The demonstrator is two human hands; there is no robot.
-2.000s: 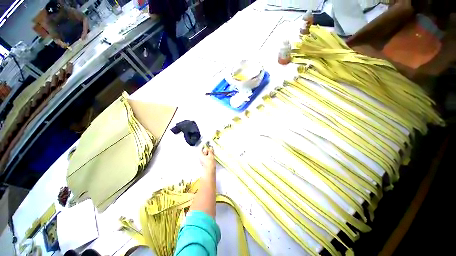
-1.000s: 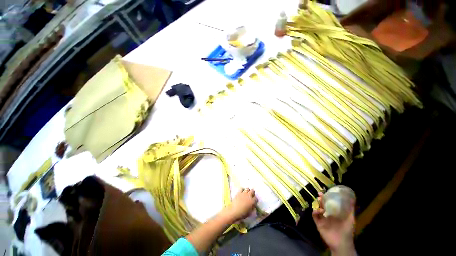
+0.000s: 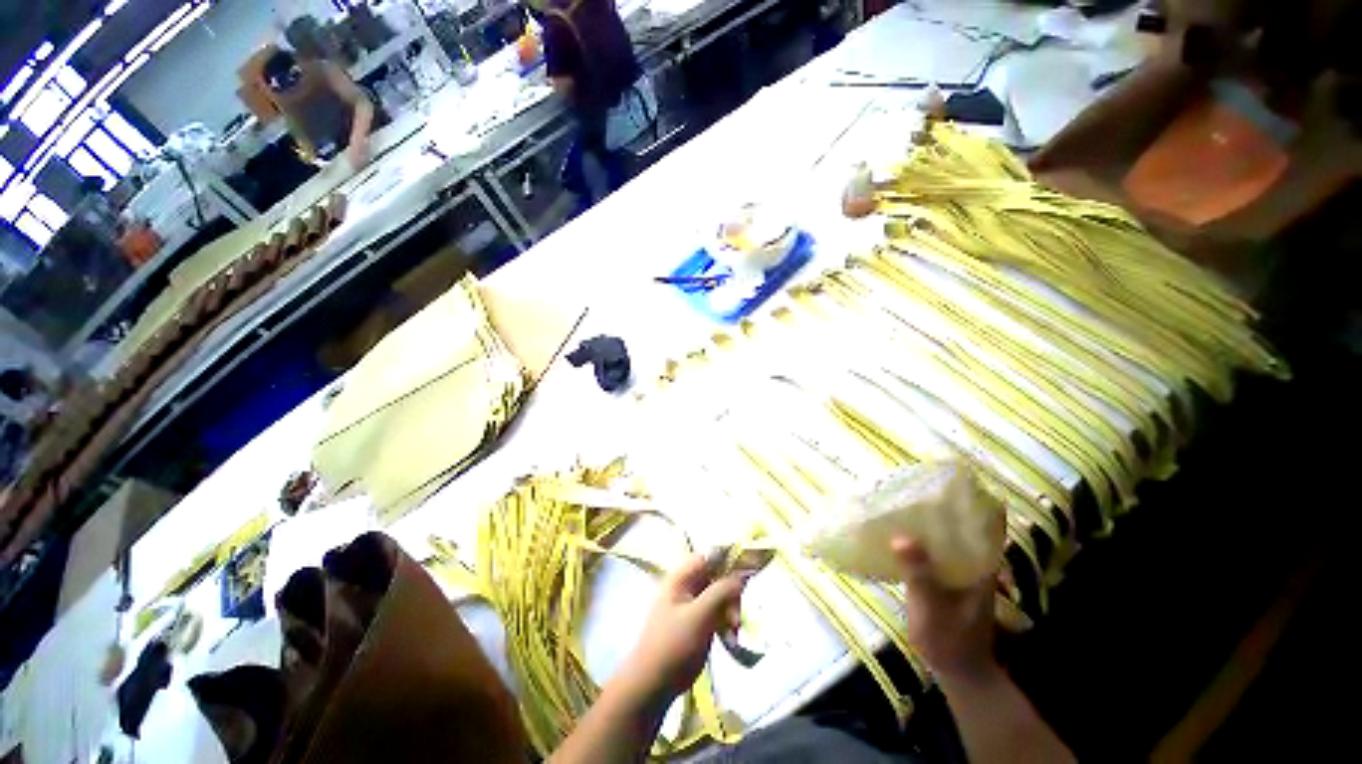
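My right hand is shut on the translucent whitish glue bottle, held tilted with its narrow end pointing left, over the near edge of the table. My left hand is just left of it, its fingers closed on the end of a yellow strap close to the bottle's tip. Whether tip and strap touch is not clear. A loose pile of yellow straps lies left of my left hand. A spaced row of straps lies at right, ends hanging over the near edge.
A blue tray with a white pot stands mid-table near a black crumpled cloth. Olive-yellow panels lie left. Brown leather pieces stand near left. A dense strap heap lies far right. People are at the back tables.
The view has swung upward. My left hand has left the table edge and risen with a strap end. The bottle in my right hand has moved left and now lies sideways near my left hand.
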